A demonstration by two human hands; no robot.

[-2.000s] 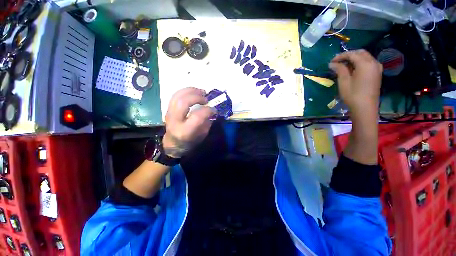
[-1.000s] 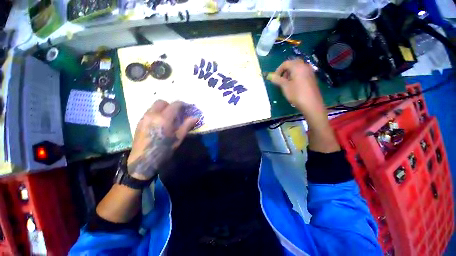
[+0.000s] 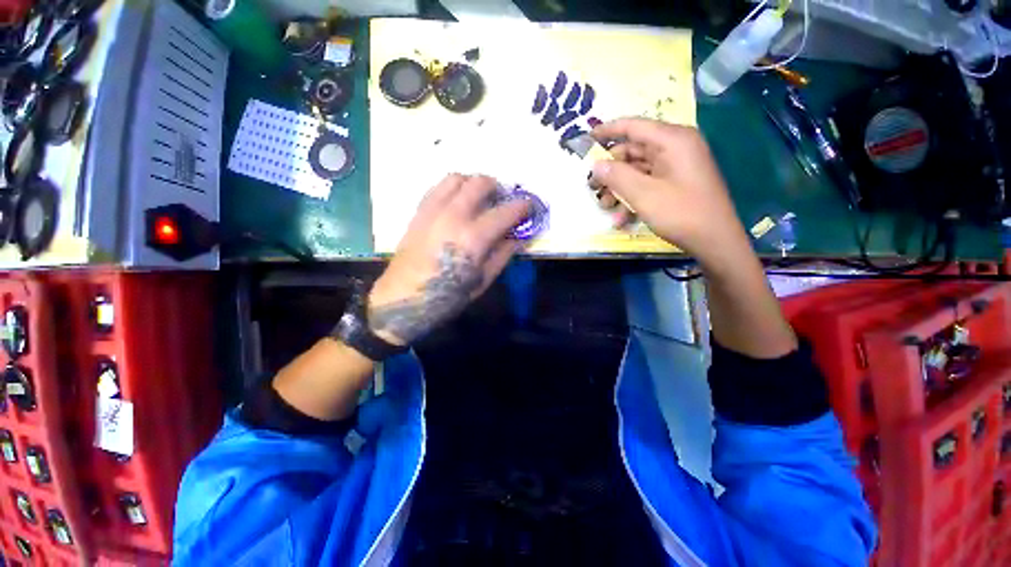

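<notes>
My left hand point(image 3: 449, 255) is shut on a round watch head point(image 3: 530, 215) with a shiny violet-silver face, at the front edge of the pale sheet point(image 3: 488, 150). My fingers cover its left part. My right hand point(image 3: 662, 183) is shut on a flat tan strip point(image 3: 604, 161) between thumb and fingers, over the sheet. The strip's far end is at the lower end of the rows of small dark inserts point(image 3: 564, 100). My right hand hides part of the sheet there. A pair of dark round rings point(image 3: 459, 86) lies at the sheet's upper left.
A grey vented box point(image 3: 183, 122) with a glowing red switch stands left, beside a marked sheet point(image 3: 266, 138) and loose round parts. A translucent bottle point(image 3: 741, 50), slim hand tools point(image 3: 815, 138) and a black fan point(image 3: 896, 141) are right. Red trays point(image 3: 155, 410) are below both sides.
My right hand has moved left from the green mat to the inserts on the sheet, and now holds the tan strip there. My left hand stays at the front edge. The camera view has shifted.
</notes>
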